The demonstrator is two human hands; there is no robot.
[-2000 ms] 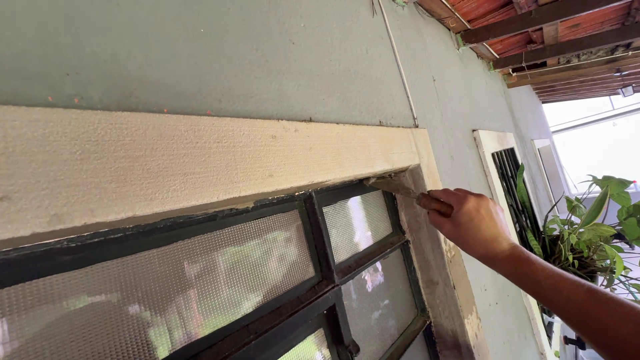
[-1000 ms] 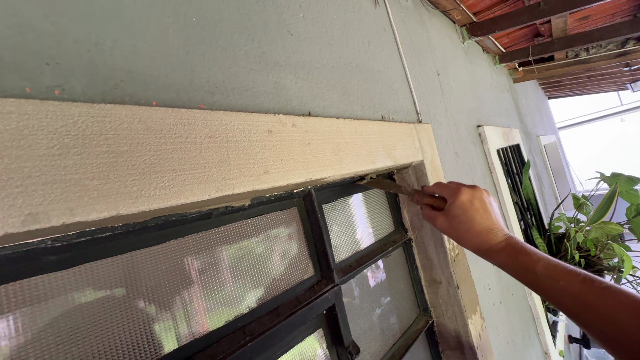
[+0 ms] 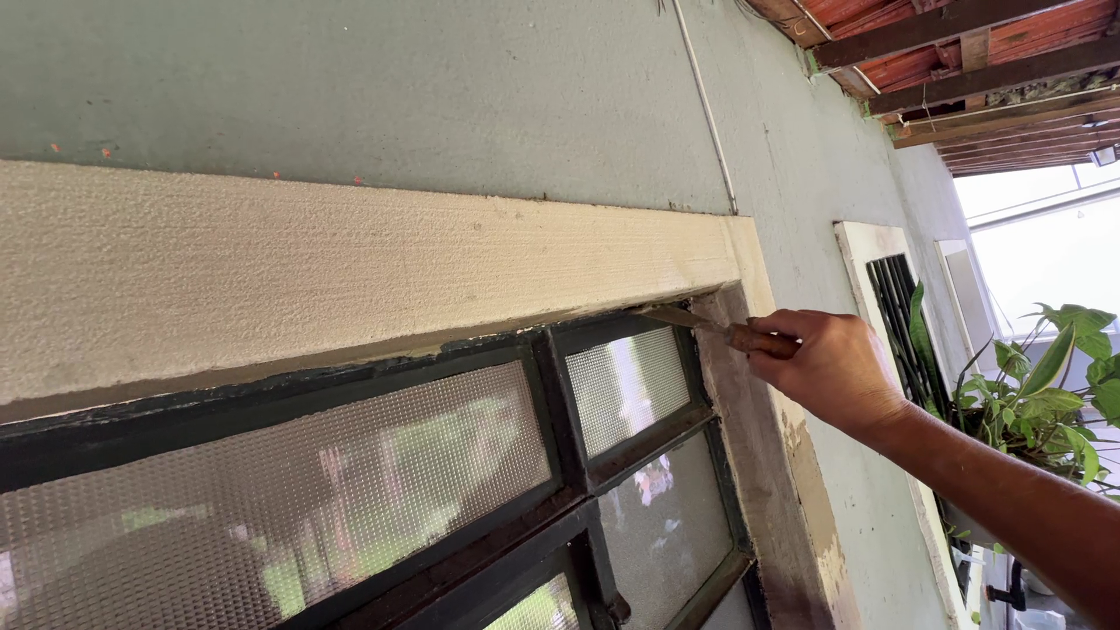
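My right hand (image 3: 827, 367) grips the wooden handle of a putty knife (image 3: 678, 317) and reaches in from the lower right. The metal blade points left, its tip at the top edge of a dark metal window frame (image 3: 549, 385), close under the lintel and near the upper right corner. Textured glass panes (image 3: 627, 385) fill the frame below the blade. A cream surround (image 3: 376, 271) borders the window, and its right jamb (image 3: 744, 437) has peeling paint beside my wrist. My left hand is not in view.
A grey-green wall (image 3: 394, 96) carries a thin white conduit (image 3: 707, 109). Behind my forearm are a leafy potted plant (image 3: 1032, 394) and a second window with dark bars (image 3: 901, 315). Wooden roof beams (image 3: 980, 92) and red tiles lie at the upper right.
The blade has shifted slightly left along the top of the window frame since the earliest frame. My right hand keeps its hold on the putty knife.
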